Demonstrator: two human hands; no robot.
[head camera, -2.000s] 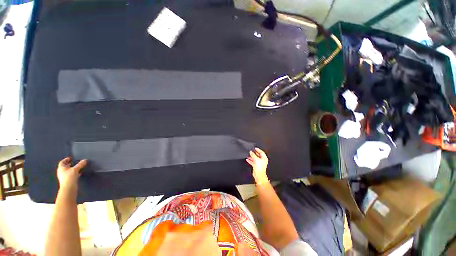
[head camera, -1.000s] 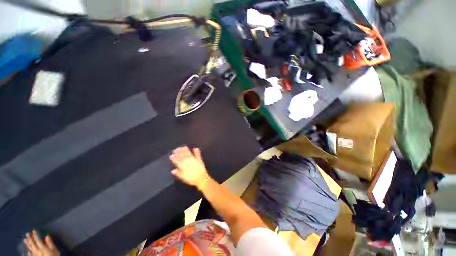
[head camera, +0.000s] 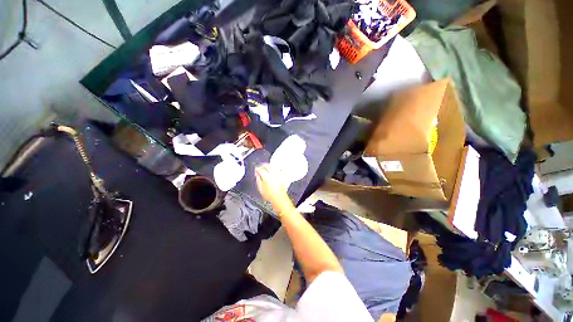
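Note:
My right hand (head camera: 270, 180) is over the near edge of the scrap-covered side table, at the left side of a white roll or disc (head camera: 290, 161). The hand is small and pale in the glare, so I cannot tell if its fingers grip the disc. Another white piece (head camera: 229, 172) lies just left of it. A dark grey fabric strip (head camera: 43, 292) shows partly at the lower left on the black pressing table (head camera: 163, 270). My left hand is out of the picture.
The iron (head camera: 110, 234) rests on the pressing table, its hose running up left. A brown cup-like tube (head camera: 200, 194) stands between the tables. Dark scraps (head camera: 286, 56) and an orange basket (head camera: 377, 28) are on the side table. Cartons (head camera: 411, 141) and a greyish-blue bundle (head camera: 364, 261) are at right.
The view has swung right to the side table. My right hand has left the fabric strip and reached over to the white disc. My left hand has gone out of the picture.

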